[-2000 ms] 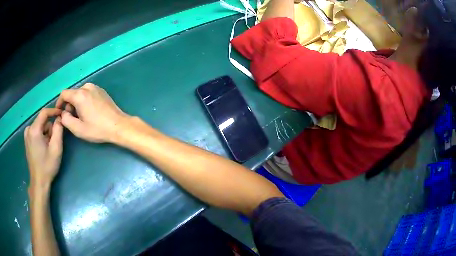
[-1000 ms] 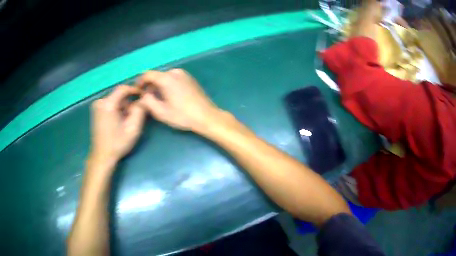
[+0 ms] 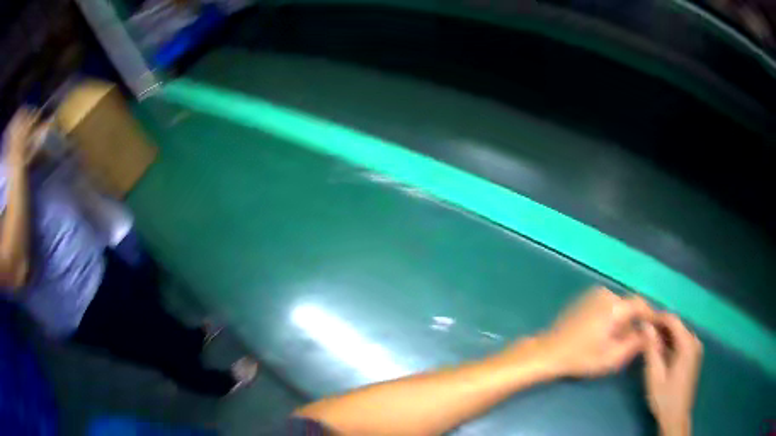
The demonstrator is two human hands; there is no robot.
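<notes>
My left hand (image 3: 600, 332) and my right hand (image 3: 674, 362) are at the lower right, over the green bench (image 3: 281, 213) beside its bright green strip. Their curled fingers meet at the fingertips. The picture is blurred, and I cannot tell whether anything small is between the fingers. My left forearm comes in from the bottom middle; my right arm is cut off by the bottom edge.
At the far left a person in a light top (image 3: 64, 230) and dark trousers is at the bench end, beside a brown cardboard box (image 3: 106, 136). A dark belt (image 3: 544, 162) runs beyond the bright green strip (image 3: 442, 183). Something blue is at the lower left.
The view has swung left. The phone and the person in red have left the picture, and the person with the box has come in. My hands remain together, now at the right.
</notes>
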